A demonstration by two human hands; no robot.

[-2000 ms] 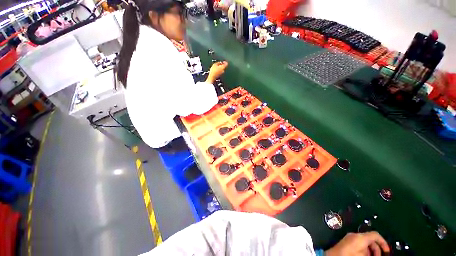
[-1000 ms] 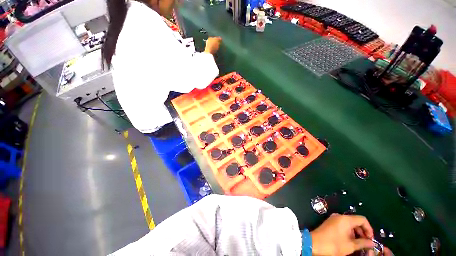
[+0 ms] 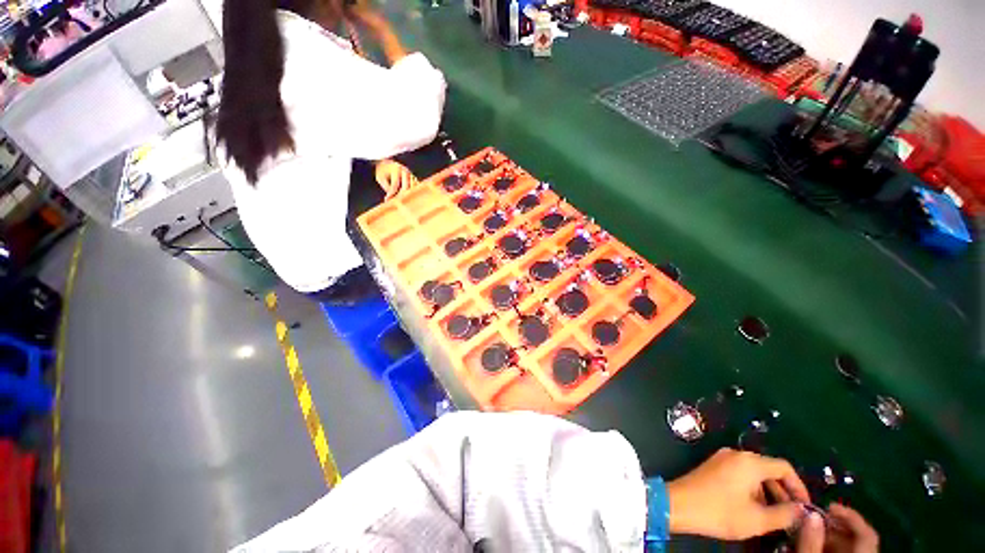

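Observation:
My left hand (image 3: pixel 740 494), bare, with a blue band at the wrist, is at the bottom right. Its fingertips pinch a small, shiny-edged round unit (image 3: pixel 812 512). My right hand (image 3: pixel 845 531) is at the bottom edge, partly cut off, with its fingers on the same unit. The fingers hide most of it. Silvery round boards (image 3: pixel 685 421) and black discs (image 3: pixel 753 328) lie on the dark green mat around my hands. The orange-red compartment tray (image 3: pixel 488 389) lies to the left, with black wired discs in many pockets and some pockets empty at its far left.
A co-worker in a white smock (image 3: pixel 313 162) sits beyond the tray. A clear gridded tray (image 3: pixel 686 99), a black stand (image 3: pixel 877 92) and a blue object (image 3: pixel 940 219) are farther back. Blue bins (image 3: pixel 416 391) stand below the bench edge.
The view has shifted. My right hand has come into view beside my left at the small unit. The co-worker has leaned away, and a hand now shows at the tray's far corner.

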